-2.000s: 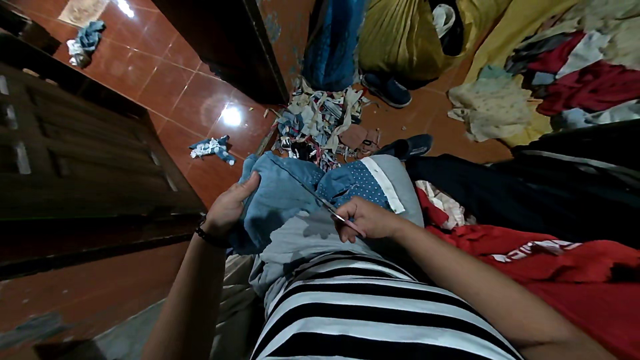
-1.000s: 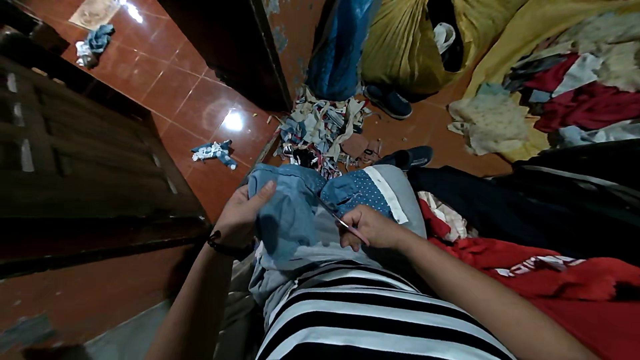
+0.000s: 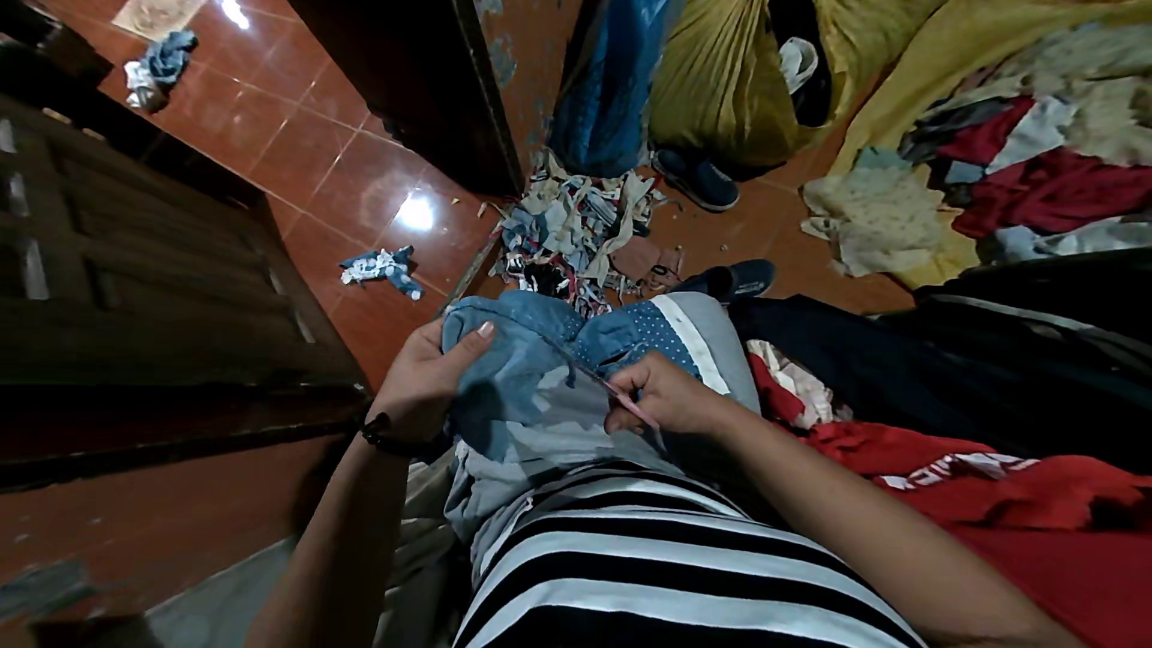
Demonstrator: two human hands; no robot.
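My left hand point(image 3: 430, 373) pinches the left edge of a blue cloth point(image 3: 513, 351), its thumb lying on top. In my right hand point(image 3: 661, 393) is a pair of scissors point(image 3: 637, 410) with pinkish handles; the blades point up and left and lie along the blue cloth. How far the blades are apart cannot be told. The cloth rests over my lap, on grey trousers. Beside it, towards the right, lies a blue dotted cloth point(image 3: 659, 335) with a white band.
Cloth scraps point(image 3: 576, 225) are heaped on the tiled floor beyond my knees. Behind them stand a blue bag point(image 3: 607, 90) and a yellow sack point(image 3: 720, 81). Dark shoes point(image 3: 697, 178) lie nearby. Red cloth point(image 3: 999, 486) is at right, a wooden door point(image 3: 144, 252) at left.
My left hand has shifted its hold on the blue cloth, whose shape and folds have changed. The scissors stay in my right hand, close to the cloth.
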